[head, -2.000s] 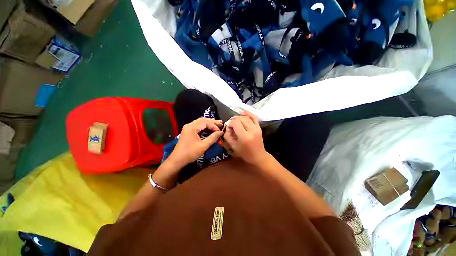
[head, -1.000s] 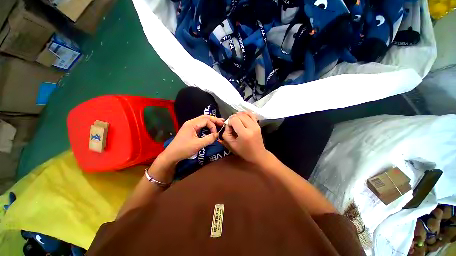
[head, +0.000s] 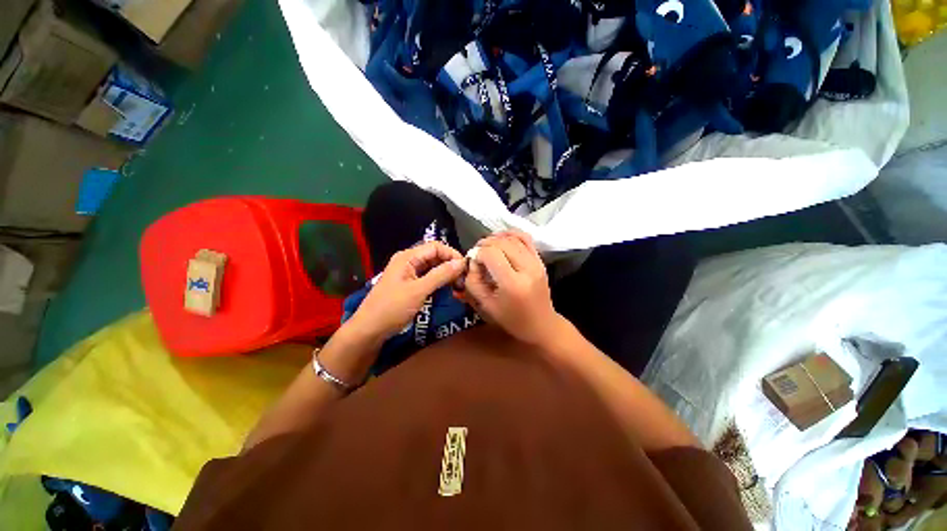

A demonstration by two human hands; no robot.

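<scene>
A blue plush toy (head: 442, 311) with a dark lettered strap lies in my lap, mostly under my hands. My left hand (head: 410, 287) and my right hand (head: 508, 282) meet above it with fingertips pinched close together. A small dark part of the toy or its strap is between the fingertips. Whether a thin string is there is too small to tell. A banded stack of hang tags (head: 807, 390) lies on the white sack at the right. A smaller tag stack (head: 205, 282) is on the red stool (head: 171, 244).
An open white sack (head: 716, 195) full of blue plush toys is in front. A yellow sack (head: 135, 404) is at the lower left. A filled white sack (head: 716, 322), with a flat black rectangle (head: 878, 396) on it, is at right. Cardboard boxes (head: 52, 171) stand at the far left.
My left fingertips have moved in against my right fingertips, closing the small gap seen a second ago. The toy stays in my lap.
</scene>
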